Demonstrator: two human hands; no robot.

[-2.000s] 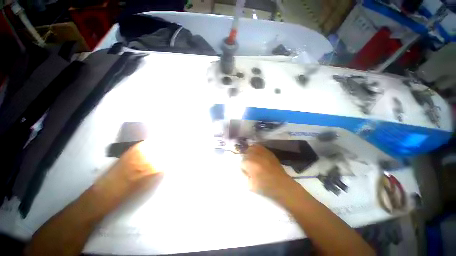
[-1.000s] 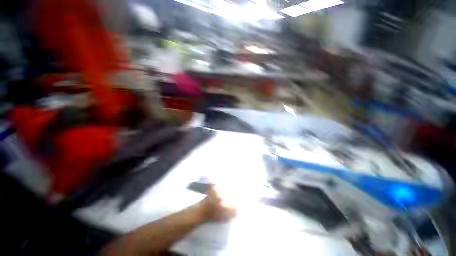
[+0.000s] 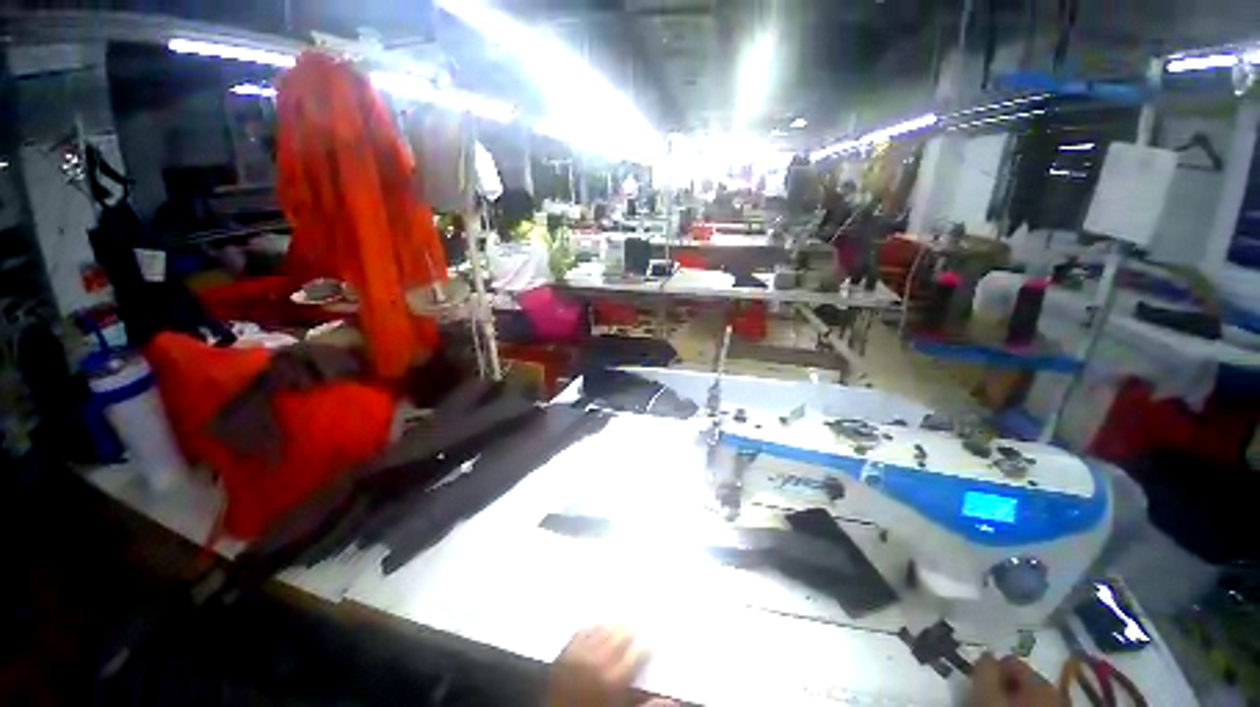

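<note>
My left hand (image 3: 597, 666) lies at the near edge of the white table, cut off by the picture's bottom; it looks empty, finger detail is blurred. My right hand (image 3: 1016, 682) is at the bottom right beside the scissors (image 3: 1101, 680), partly cut off; whether it holds anything is unclear. A small dark fabric piece (image 3: 575, 525) lies flat left of the needle area. A larger dark piece (image 3: 829, 559) lies under the arm of the white and blue sewing machine (image 3: 912, 483), whose screen is lit. Small dark pieces (image 3: 936, 645) lie near my right hand.
Long dark strips (image 3: 477, 477) are stacked at the table's left. Red-orange garments (image 3: 304, 435) and a white and blue bottle (image 3: 134, 414) are further left. A shiny black object (image 3: 1114, 617) lies at the right end. Other sewing tables and a distant person (image 3: 857, 249) are behind.
The view has tilted up from the table to the room. My left hand has left the small fabric piece and come to the near edge. My right hand has moved from the needle to the scissors.
</note>
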